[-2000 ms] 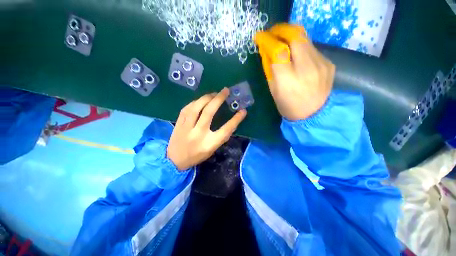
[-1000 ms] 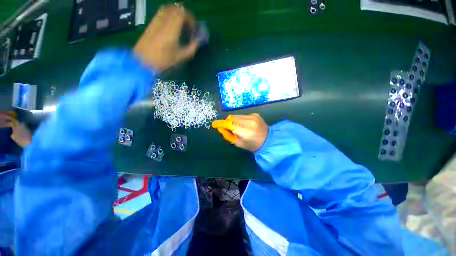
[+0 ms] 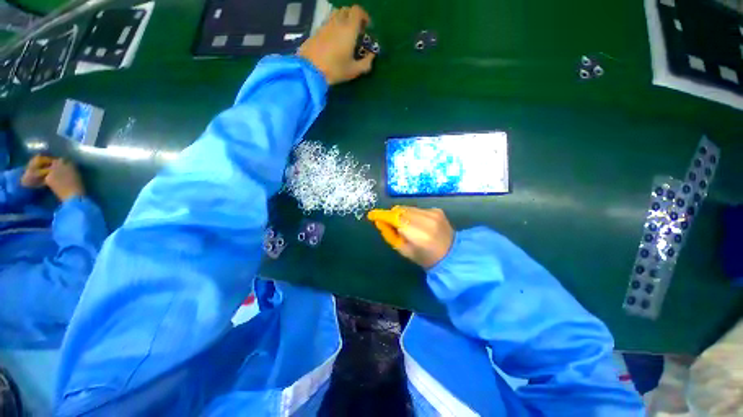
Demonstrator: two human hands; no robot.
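My left hand (image 3: 338, 47) is stretched to the far side of the bench. Its fingers are around a dark lens plate (image 3: 367, 46) with silver rings; whether the plate touches the bench is unclear. My right hand (image 3: 422, 235), with orange finger cots, is at the right front edge of a loose heap of silver rings (image 3: 330, 179). Its fingertips are close together; I cannot tell if they hold a ring. Two lens plates with rings lie in front of the heap, one (image 3: 310, 234) whole in view, the other (image 3: 274, 243) partly behind my left sleeve.
A white tray (image 3: 481, 163) with blue pieces lies right of the heap. More lens plates lie behind, one (image 3: 425, 40) near my left hand, another (image 3: 590, 68) farther right. A perforated strip (image 3: 652, 252) is at right, black panels (image 3: 252, 26) behind. Another worker's hands (image 3: 59, 175) are at left.
The lens plate at my left hand has gone from near me to the far side. My right hand has stayed at the heap since one second ago. The view has shifted.
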